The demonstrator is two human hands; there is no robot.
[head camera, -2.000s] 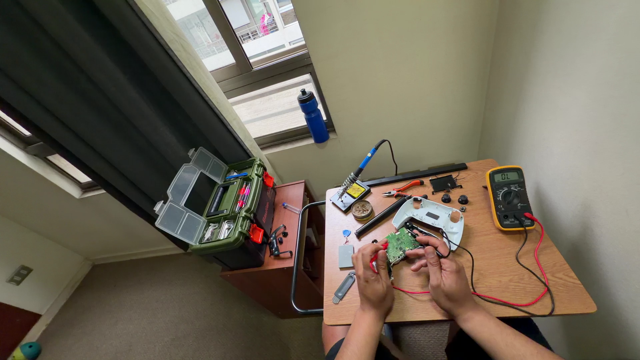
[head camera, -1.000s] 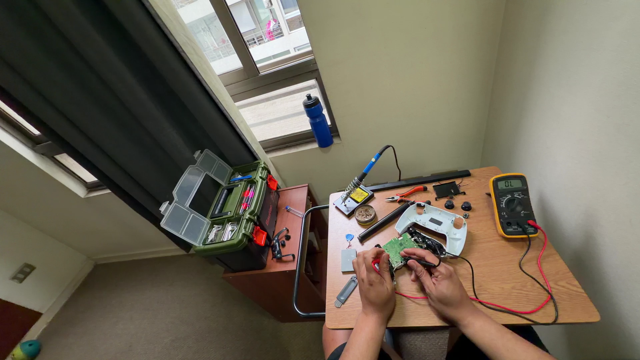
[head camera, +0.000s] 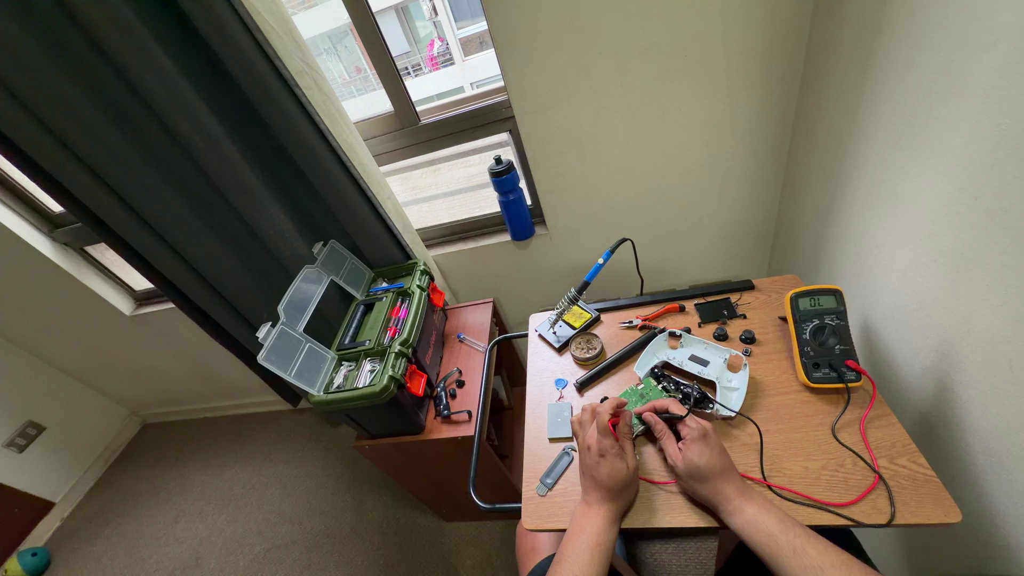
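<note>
My left hand (head camera: 608, 452) holds the red test probe (head camera: 614, 426) at the left edge of a green circuit board (head camera: 642, 394). In my right hand (head camera: 694, 450) is the black test probe (head camera: 670, 416), slanting over the board's lower right side; both probe tips are too small to make out. The board lies beside black controller internals (head camera: 680, 389) and a white game controller shell (head camera: 698, 360). Red and black leads run to a yellow-edged digital multimeter (head camera: 824, 336) at the right, whose display reads OL. A grey rectangular battery (head camera: 560, 421) lies left of my hands.
Behind the board are a soldering iron (head camera: 594, 270) in its stand, a round tin (head camera: 586, 348), a black tube (head camera: 616, 362), red-handled pliers (head camera: 660, 313) and small black parts (head camera: 747, 337). A grey brush (head camera: 556, 470) lies front left. An opened green toolbox (head camera: 376, 344) sits on the side cabinet.
Both hands stay close over the circuit board, with only slight shifts of the fingers. The tools and multimeter stay where they were.
</note>
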